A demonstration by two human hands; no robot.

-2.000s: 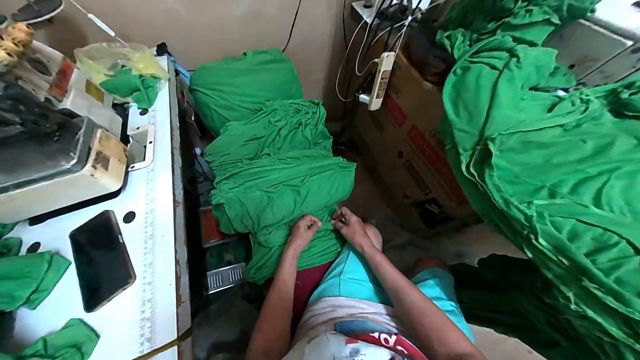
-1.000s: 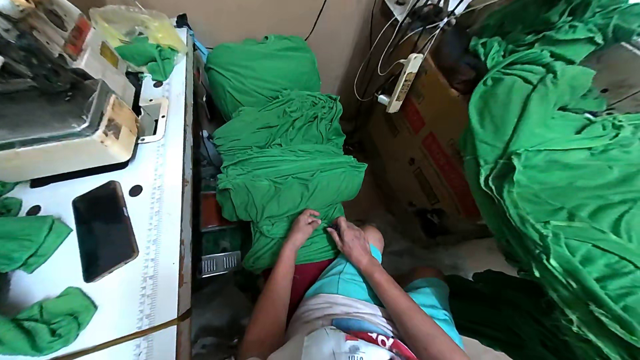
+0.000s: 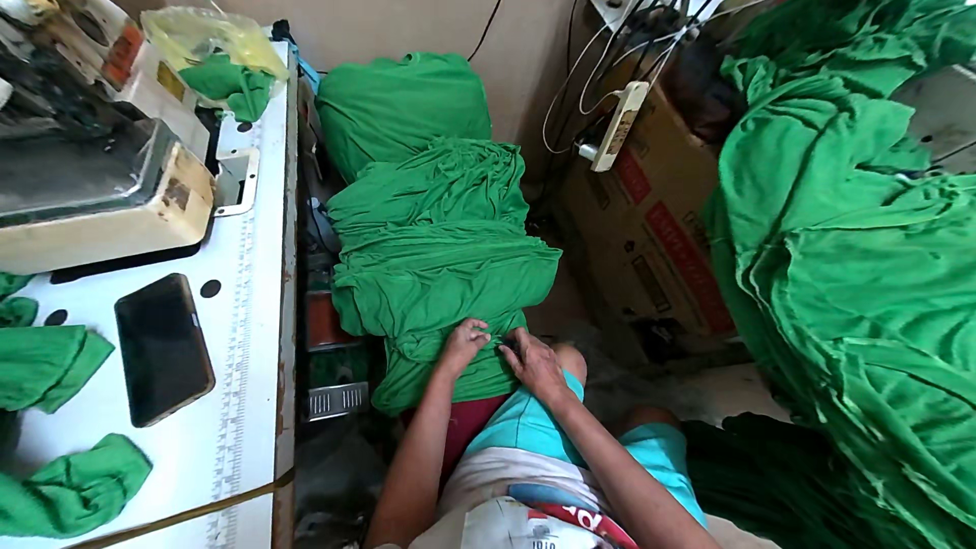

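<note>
Gathered green knit fabric [image 3: 450, 267] lies in folds in front of me, its near end by my thighs. My left hand [image 3: 467, 343] rests at the near folds, with thumb and fingertips pinched on the cloth. Close to its right, my right hand [image 3: 534, 360] is on the same fabric, fingers bent, with a small dark object [image 3: 505, 345] at its fingertips, too small to name. A rounded green fabric bundle [image 3: 404, 107] sits behind the folds, against the wall.
On the left, a white worktable [image 3: 244, 305] carries a sewing machine [image 3: 99, 198], a smartphone [image 3: 164, 351] and green scraps [image 3: 84, 488]. A cardboard box [image 3: 648, 236] and a power strip [image 3: 620, 126] stand beyond my right knee. Green fabric [image 3: 862, 282] is heaped at the right.
My hands have shifted slightly over the near folds and remain close together. The small dark object was also at my right hand in the earliest frame.
</note>
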